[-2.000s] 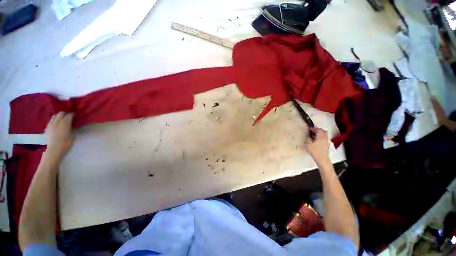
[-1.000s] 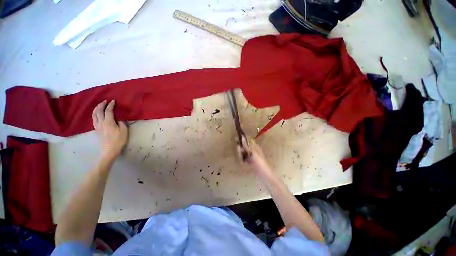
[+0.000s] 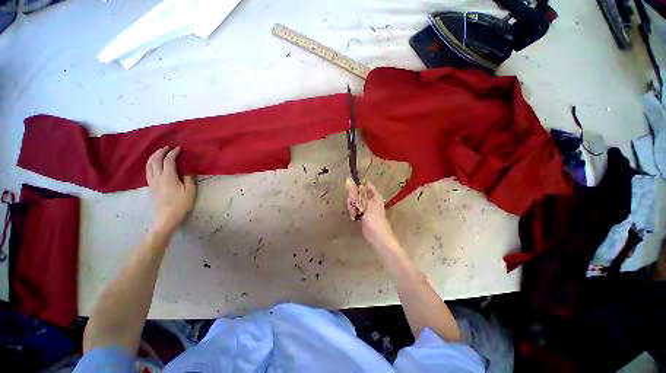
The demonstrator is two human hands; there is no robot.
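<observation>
Plain red fabric lies across the table, a long strip (image 3: 219, 138) on the left joining or meeting a wide crumpled part (image 3: 438, 116) on the right. My right hand (image 3: 369, 211) holds the tailor's shears (image 3: 353, 146) by their wrapped handles. The dark blades point away from me and lie across the fabric where the strip meets the wide part; I cannot tell whether the cut goes right through. My left hand (image 3: 171, 189) rests on the strip's near edge, fingers spread, pressing it on the table.
A pale ruler (image 3: 321, 49) and a black iron (image 3: 475, 40) lie on the far side. White cloth (image 3: 168, 28) is at the far left. Folded red and dark pieces (image 3: 47, 255) lie at the left end. A dark patterned cloth pile (image 3: 569, 226) hangs at the right table edge.
My right hand has moved left from the right side, bringing the shears onto the fabric. My left hand has moved right along the strip from its left end.
</observation>
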